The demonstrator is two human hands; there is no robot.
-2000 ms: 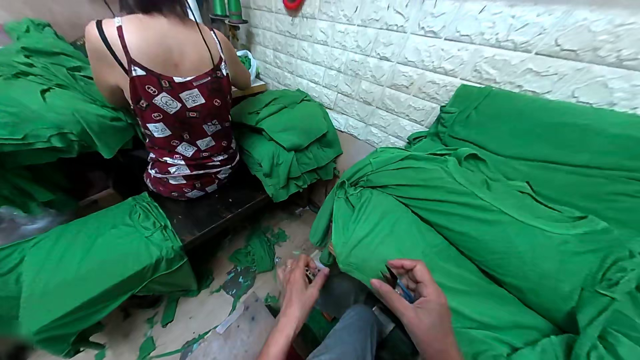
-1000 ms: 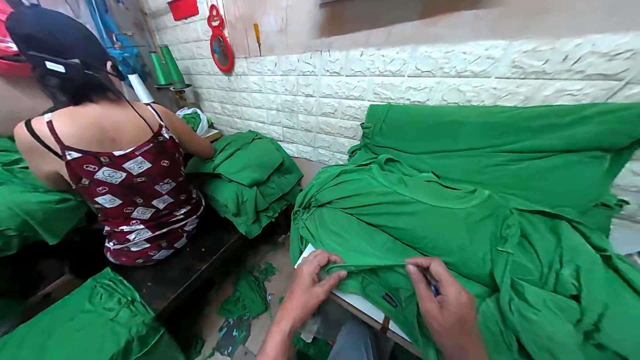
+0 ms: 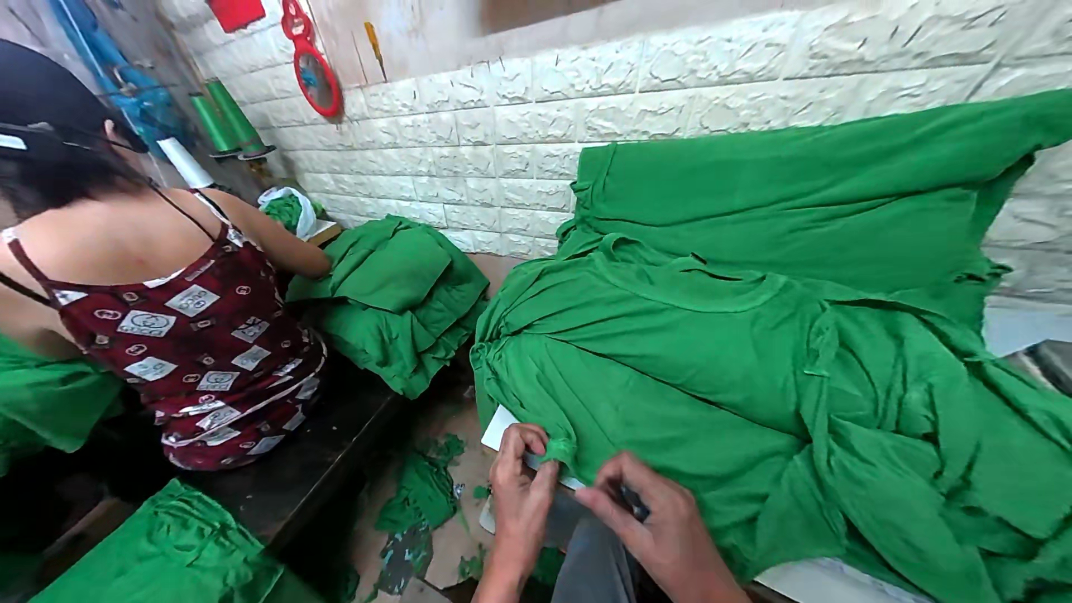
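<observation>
A green fabric garment with a ribbed neckline lies spread in front of me, over a white surface whose edge shows beneath it. My left hand pinches the near left edge of this garment, where a small bunch of cloth sticks up by the fingers. Just right of it, my right hand has its fingers curled around a small dark object that I cannot identify; it is mostly hidden in the palm. Whether the right fingertips touch the cloth cannot be told.
A person sits at the left with their back to me, on a dark bench. Piled green cloth lies beside them. Green scraps litter the floor. Behind are a white brick-patterned wall, green thread cones and a red-framed mirror.
Two seconds ago my hands were apart over my lap; one second ago both were at the garment's edge. Now my right hand is nearer my left. The view has swung upward.
</observation>
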